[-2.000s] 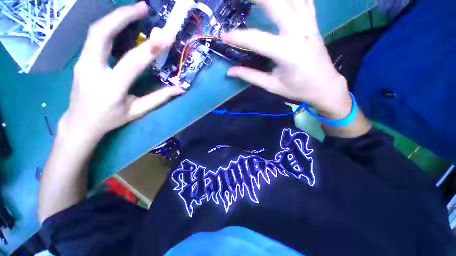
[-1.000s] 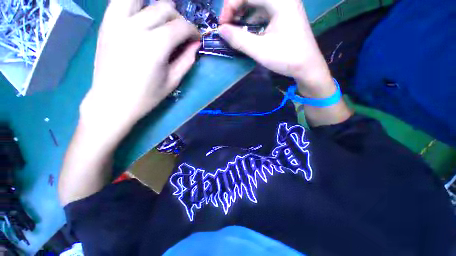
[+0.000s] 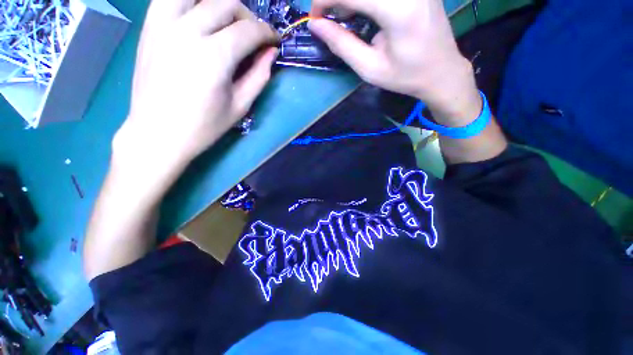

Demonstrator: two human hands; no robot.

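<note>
The black boxy chassis (image 3: 304, 52) lies at the top edge of the picture over the green mat, partly cut off and partly hidden by my hands. Thin yellow-orange wires (image 3: 297, 25) arch across it between my fingertips. My left hand (image 3: 198, 66) is at its left side, thumb and fingers closed together at the wires' left end. My right hand (image 3: 399, 52) is at its right side, with thumb and forefinger pinching the wires' right end. A blue wrist strap (image 3: 461, 125) with a thin cord is on my right wrist.
A white box (image 3: 80, 66) full of thin white strips stands at the upper left. Black parts (image 3: 21, 256) lie at the left edge. Small loose bits lie on the green mat (image 3: 104, 100). A cardboard box (image 3: 214, 232) shows below the bench edge. Blue fabric (image 3: 569, 90) is at the right.
Both hands have come together over the chassis from a wider, open pose, and the chassis has turned. Since one second ago, the right hand has moved slightly right and the wires show more clearly.
</note>
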